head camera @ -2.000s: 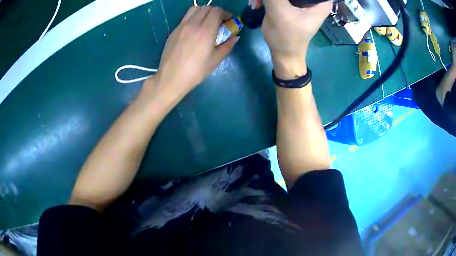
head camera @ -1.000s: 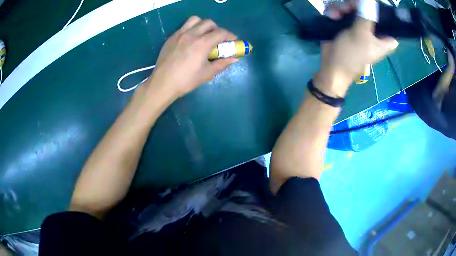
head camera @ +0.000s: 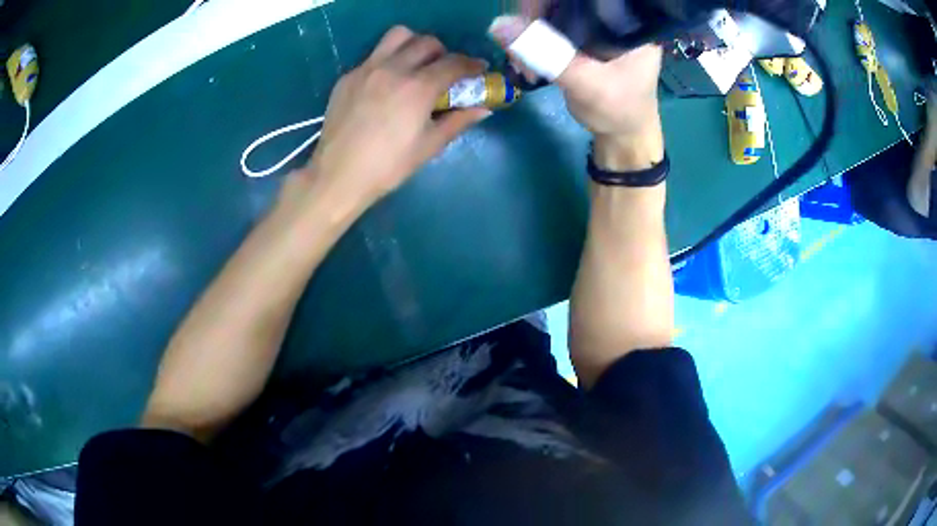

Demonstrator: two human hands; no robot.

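My left hand (head camera: 385, 113) holds a yellow handheld unit (head camera: 479, 91) with a white label and a blue band on the green bench; the fingers cover part of it. A white strap loop (head camera: 269, 152) comes out on the left side of my wrist. My right hand (head camera: 606, 98), with white finger tape, is closed around a black electric screwdriver (head camera: 637, 23), which is blurred and partly cut off by the top edge. Its dark nose is at the blue-banded end of the unit; exact contact cannot be told.
A silver-grey screw feeder (head camera: 709, 64) stands at the upper right. Yellow units (head camera: 746, 121) lie beside it, and another unit (head camera: 24, 74) lies beyond the white strip (head camera: 134, 98). A black cord (head camera: 791, 170) hangs past the bench edge. A blue stool (head camera: 755, 252) and a person's arm (head camera: 922, 185) are at right.
My right hand has moved left from the feeder side with the screwdriver, bringing its nose to the unit's end. My left hand still holds the unit in nearly the same place.
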